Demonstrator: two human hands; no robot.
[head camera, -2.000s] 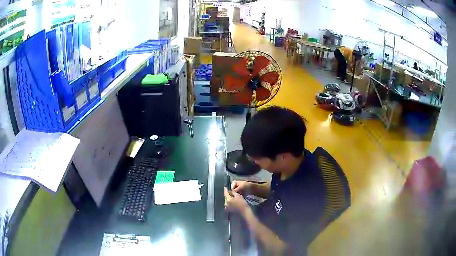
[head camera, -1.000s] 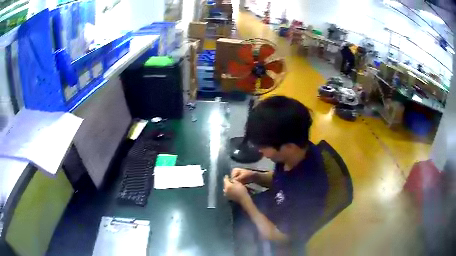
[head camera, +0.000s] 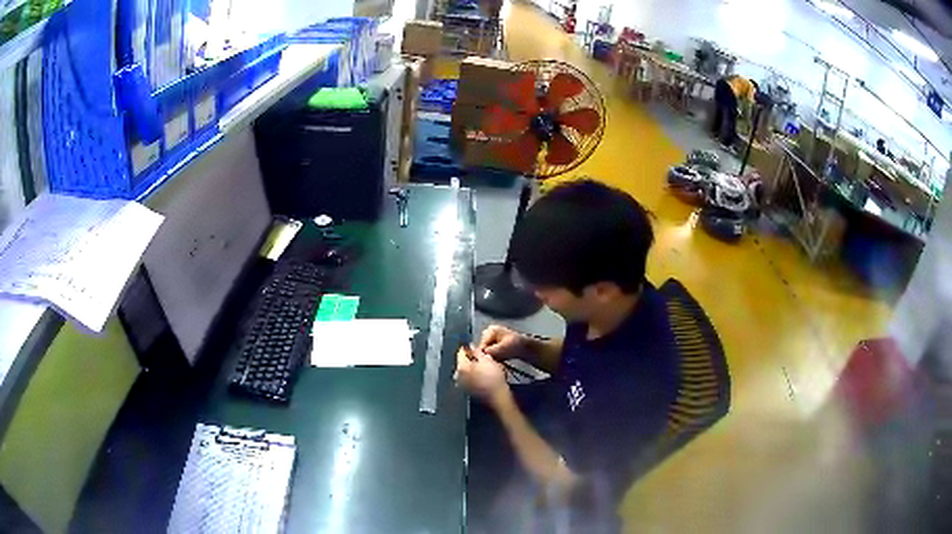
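Note:
Neither of my hands shows. In front of me is a green-topped desk (head camera: 365, 448). A white paper sheet (head camera: 361, 343) lies on it beside a green card (head camera: 337, 308). A long pale strip (head camera: 432, 360), perhaps a steel ruler, lies near the desk's right edge. A clipboard with a printed form (head camera: 233, 485) lies at the near edge. A seated person in a dark shirt (head camera: 616, 365) holds something small and dark (head camera: 472, 354) in both hands at the desk's edge; its details are too small to tell.
A black keyboard (head camera: 279, 329) and a mouse (head camera: 333, 257) lie by the partition. A black cabinet (head camera: 324, 156) stands at the back left. Printed papers (head camera: 78, 256) overhang at left below blue file racks (head camera: 94, 115). An orange-bladed fan (head camera: 546, 120) stands beyond the person. A mesh-back chair (head camera: 697, 360) is at right.
The view has shifted, so the desk things sit higher in the picture and more of the clipboard shows. The seated person still holds both hands together at the desk's edge.

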